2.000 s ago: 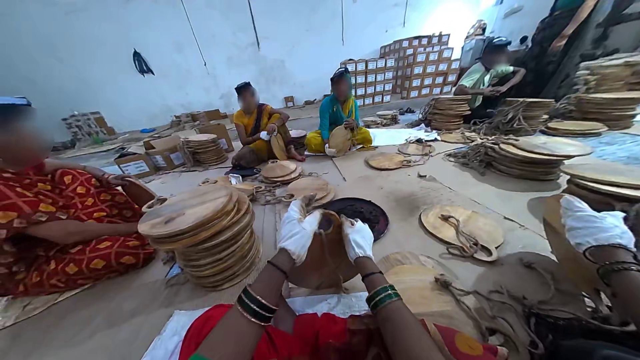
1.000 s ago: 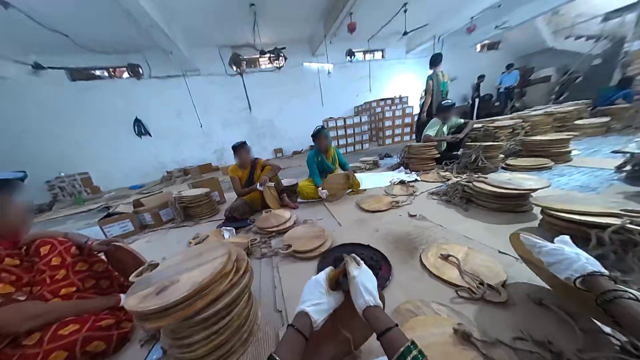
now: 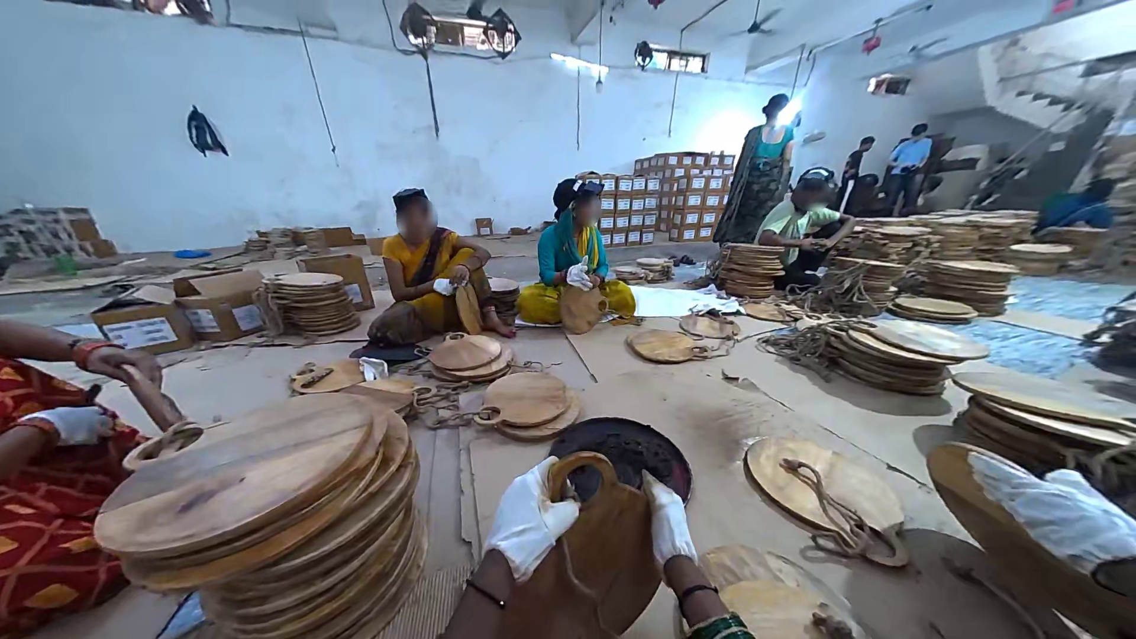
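A round wooden board (image 3: 590, 555) with a loop handle stands tilted in front of me, darker than the boards around it, a thin cord hanging over its face. My left hand (image 3: 532, 519), in a white glove, grips it beside the handle. On the board's right edge lies my right hand (image 3: 667, 522), also white-gloved; whether its fingers close on the edge is hard to tell. Just beyond both hands rests a round black tray (image 3: 670, 444) holding dark material, partly hidden by the board.
A tall stack of round boards (image 3: 240, 488) rises at near left, beside a seated person. Boards with rope (image 3: 825, 488) lie at right, near another person's gloved hand on a board (image 3: 976, 524). More people, board stacks and cardboard boxes (image 3: 222, 306) stand farther back.
My hands, close together over the tray a second ago, are now apart on either side of the board's handle. More of the board's face shows.
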